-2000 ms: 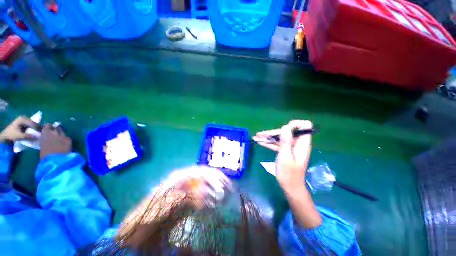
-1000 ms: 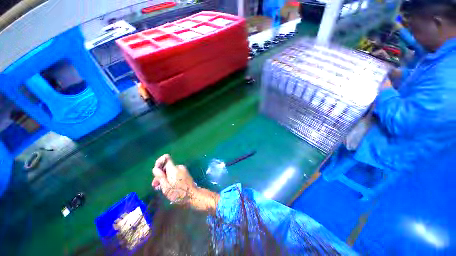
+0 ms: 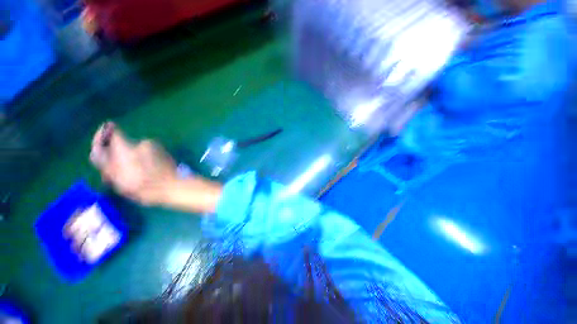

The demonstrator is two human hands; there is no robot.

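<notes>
The picture is strongly blurred. My right hand (image 3: 136, 168) is over the green bench at the left, its fingers curled in, with a blue sleeve behind it. A small dark spot shows at the fingertips; whether it is tweezers cannot be told. A blue parts bin (image 3: 54, 237) with pale pads (image 3: 95, 234) lies just below and left of my right hand, not touched by it. My left hand is not in view.
A crumpled clear bag (image 3: 219, 154) and a dark pointed tool (image 3: 260, 138) lie right of my hand. A silvery tray stack (image 3: 373, 57) and a person in a blue smock (image 3: 506, 69) are at upper right. Red crates (image 3: 158, 16) are at the top.
The view has swung right and down from the two bins in front. My right hand, which held dark tweezers, now appears at the left. The neighbour's hands at left have left the picture.
</notes>
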